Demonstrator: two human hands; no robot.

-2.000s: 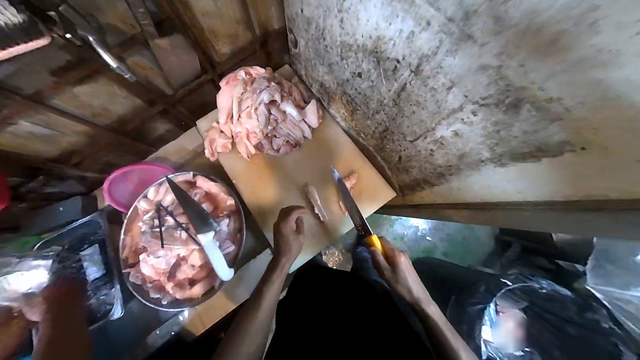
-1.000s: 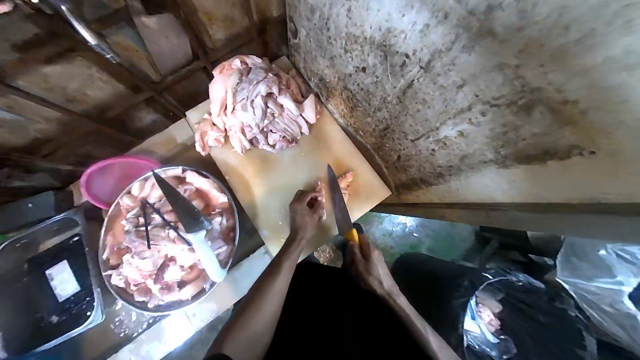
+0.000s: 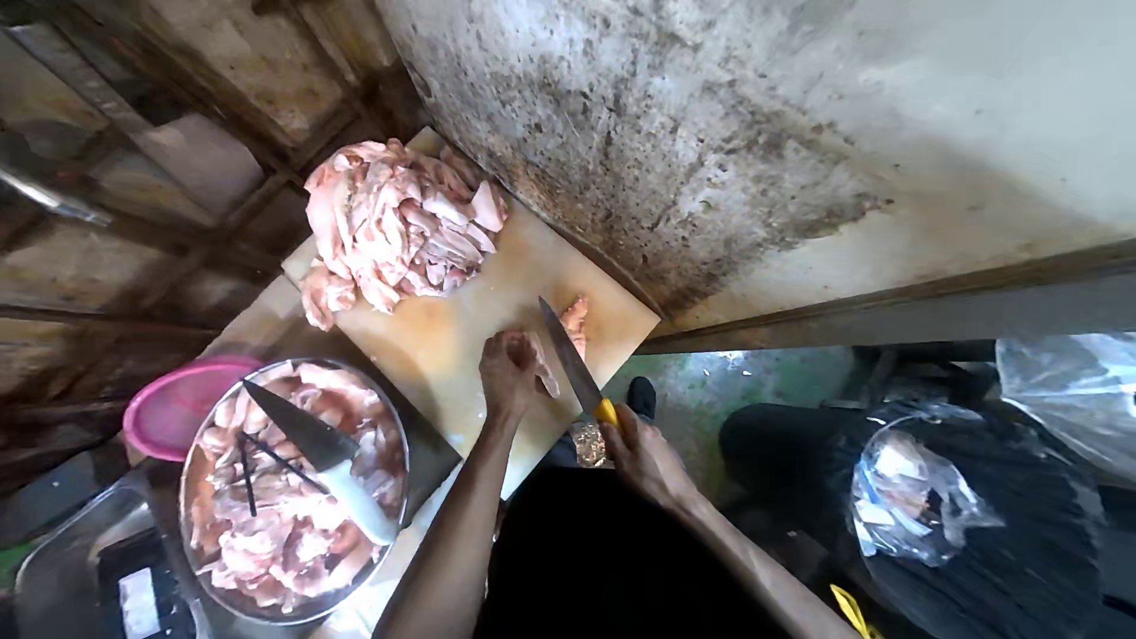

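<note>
My right hand [image 3: 646,451] grips the yellow handle of a kitchen knife [image 3: 572,359], whose blade points up and left over the cutting board [image 3: 435,351]. Just left of the blade, my left hand [image 3: 510,368] has its fingers curled on a strip of raw meat [image 3: 544,366] lying on the board. A smaller reddish piece of meat [image 3: 575,325] lies right of the blade. At the board's far end is a large heap of pale raw meat pieces [image 3: 404,226].
A metal bowl of raw meat [image 3: 406,470] stands at left, with a white-handled knife [image 3: 359,501] across it. Beside it are a pink plastic basin [image 3: 160,417] and a metal tray [image 3: 53,550]. A stained wall borders the board. A black-bagged bin [image 3: 994,532] is at lower right.
My left hand has gone from resting apart from the meat strip to holding it beside the blade. The hands of another person, visible at lower left two seconds ago, are out of view.
</note>
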